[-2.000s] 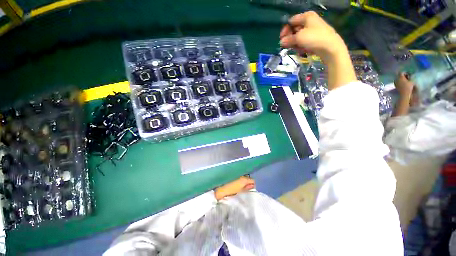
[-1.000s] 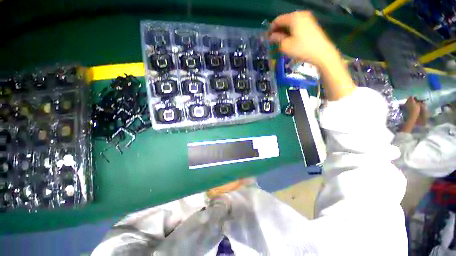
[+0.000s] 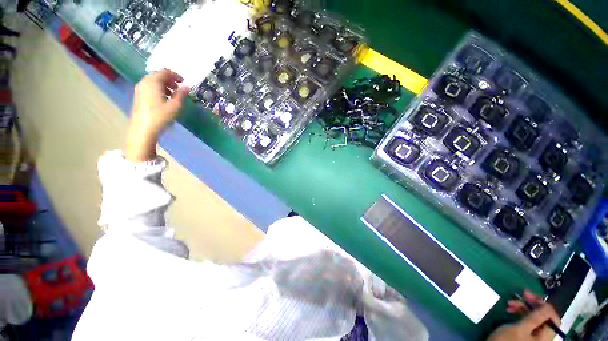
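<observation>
My left hand (image 3: 157, 103) is at the upper left, fingers curled at the edge of the white sheet (image 3: 197, 43) by the left blister tray (image 3: 272, 154); whether it grips anything is unclear. My right hand (image 3: 533, 324) is at the bottom right, partly cut off, holding slim dark tweezers (image 3: 553, 327). The adhesive sheet (image 3: 417, 248), dark with a bare white end, lies slanted on the green mat. Behind it, the clear central blister tray (image 3: 385, 158) holds rows of black modules with pale square outlines.
A loose pile of black frames (image 3: 360, 110) lies between the trays. The spare black strip (image 3: 572, 283) and blue bin (image 3: 595, 240) are at the right edge. Yellow tape (image 3: 393, 68) crosses the mat. A red crate (image 3: 59, 286) stands at lower left beyond the bench.
The view has swung left and tilted. My left hand has moved from near my body out to the left tray. My right hand has come down from the central tray's far corner.
</observation>
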